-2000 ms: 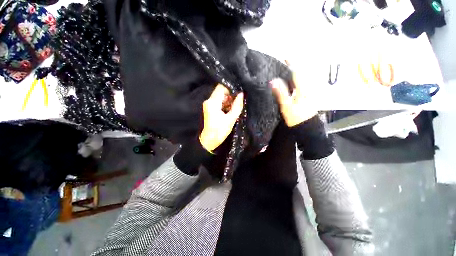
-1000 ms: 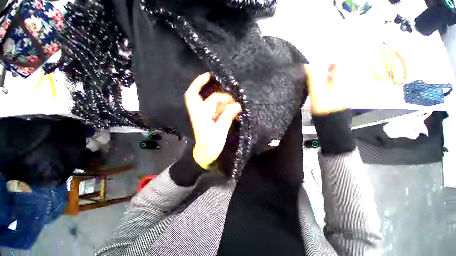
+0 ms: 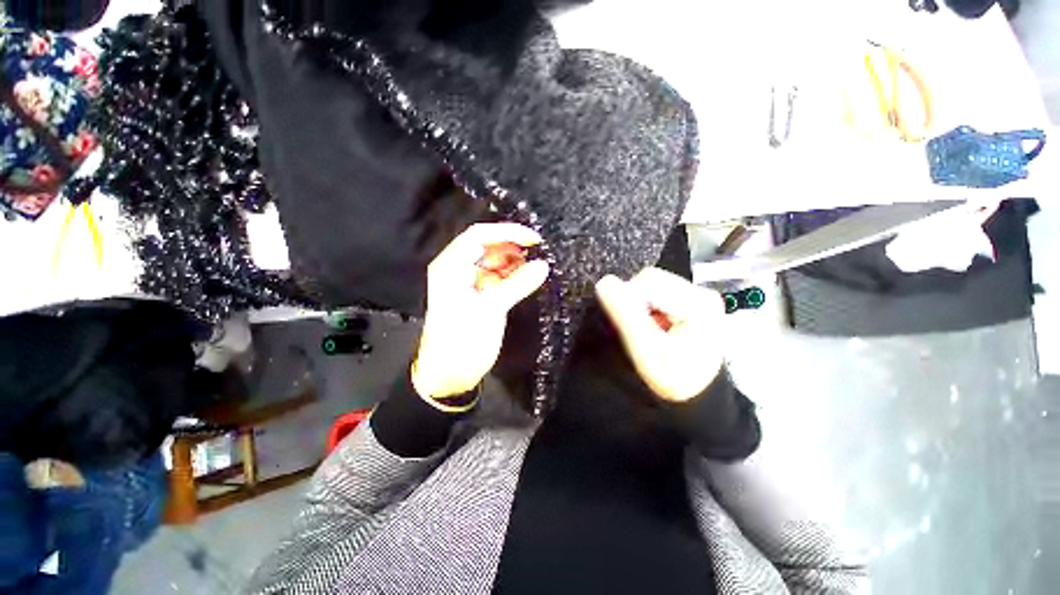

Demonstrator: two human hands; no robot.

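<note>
A dark speckled garment hangs from the white table onto the lap, with its smooth black lining turned out on the left. A glittering bead trim runs diagonally along the edge between them and down to the lap. My left hand pinches the trimmed edge between thumb and fingers. My right hand is just right of the trim, thumb and fingertips together near the speckled cloth. A needle or thread in it is too small to see.
A black glittery trim pile and floral bag lie left. Orange-handled scissors, grey tweezers or snips and a blue pouch lie right on the table. A seated person's jeans and a wooden stool show lower left.
My right hand has come back from the right to near the trim, lower than before. My left hand stays at the edge. More speckled cloth shows, and the view has shifted slightly.
</note>
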